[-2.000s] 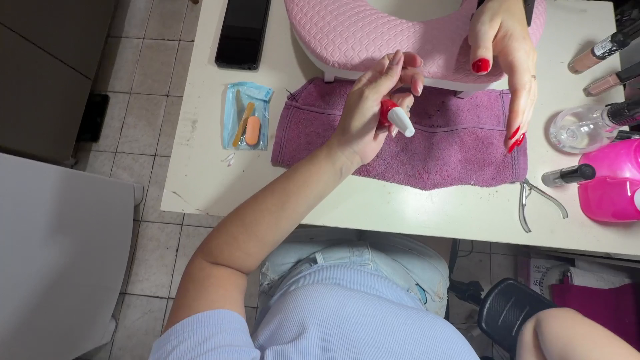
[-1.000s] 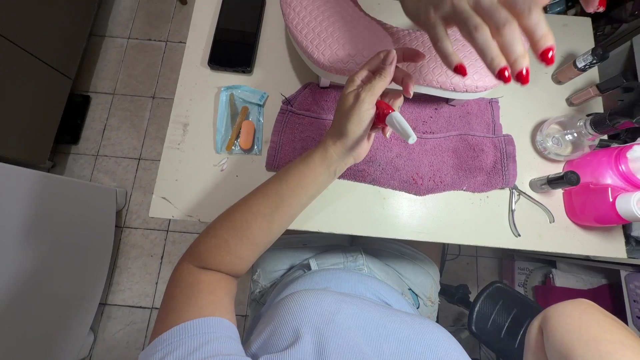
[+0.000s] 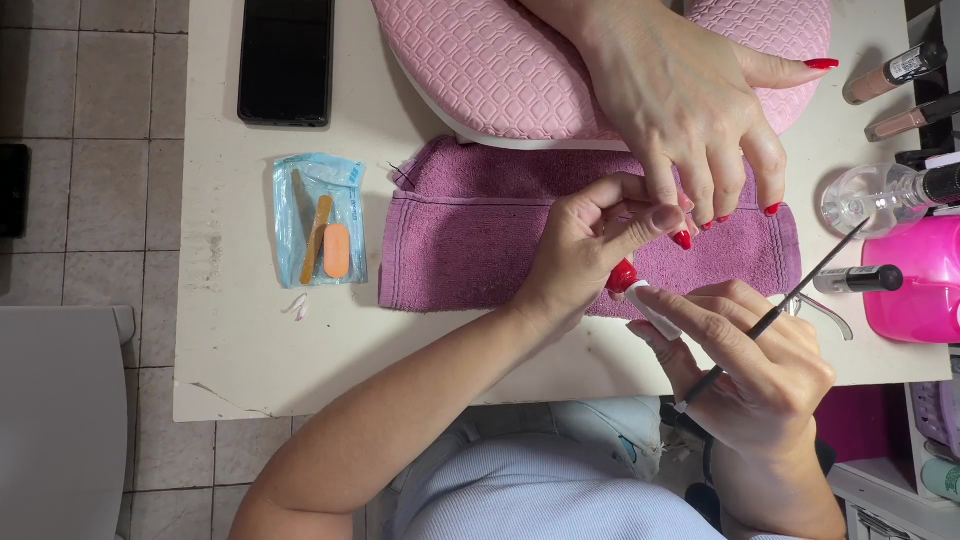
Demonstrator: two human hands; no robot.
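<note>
My left hand (image 3: 592, 244) holds a small bottle of red nail polish (image 3: 622, 276) against its palm, with thumb and forefinger at a fingertip of another person's hand (image 3: 682, 112). That hand has red nails and reaches down from the top over a pink padded armrest (image 3: 502, 75). My right hand (image 3: 750, 367) grips the bottle's white cap (image 3: 654, 311) between thumb and forefinger, and a thin dark brush (image 3: 765, 322) lies across its fingers. Whether the cap is on the bottle is hard to tell. Under the hands lies a purple towel (image 3: 465, 255).
To the left are a black phone (image 3: 285, 64) and a blue packet (image 3: 288, 217) with a wooden stick and an orange file. At right stand polish bottles (image 3: 870, 86), a clear round bottle (image 3: 862, 201) and a pink container (image 3: 911, 292); metal nippers (image 3: 832, 311) lie partly behind my right hand.
My right hand has come into view with the brush and taken hold of the white cap. The other person's hand has come down to my left fingers. The view has shifted closer.
</note>
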